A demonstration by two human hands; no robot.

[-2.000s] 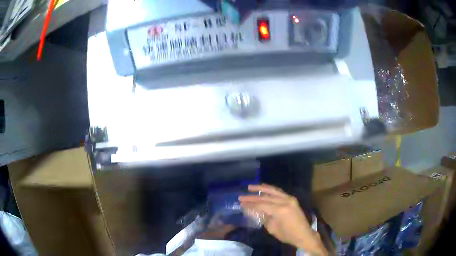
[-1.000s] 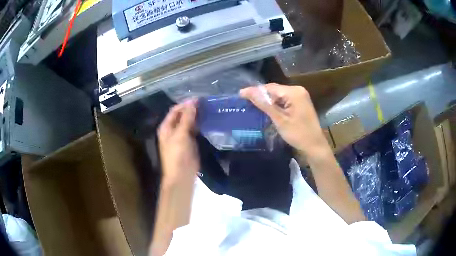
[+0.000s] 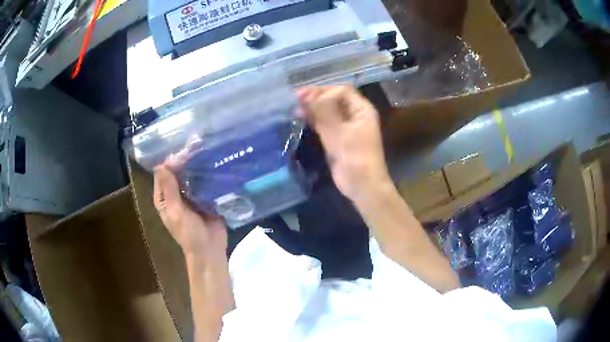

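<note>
A navy smartwatch gift box (image 3: 244,167) with white lettering, a light-blue patch and a watch picture lies tilted inside a clear film bag (image 3: 247,100). The bag's far end extends over the sealing jaw (image 3: 334,67) of the silver-white heat sealer (image 3: 267,43). My left hand (image 3: 190,207) holds the bagged box at its left end. My right hand (image 3: 344,130) pinches the film near the box's upper right corner. I cannot tell if the film is between the jaws.
The supply carton (image 3: 580,194) at right holds film-wrapped navy boxes. Small brown cartons (image 3: 445,184) stand beside it. The film carton (image 3: 468,97) is beside the sealer. The receiving carton (image 3: 87,234) is at lower left, with a grey case (image 3: 63,147) beyond it.
The box has moved left and tilted, and its film now stretches over the sealer's front edge. My left hand has moved left and down; my right hand has moved left and up.
</note>
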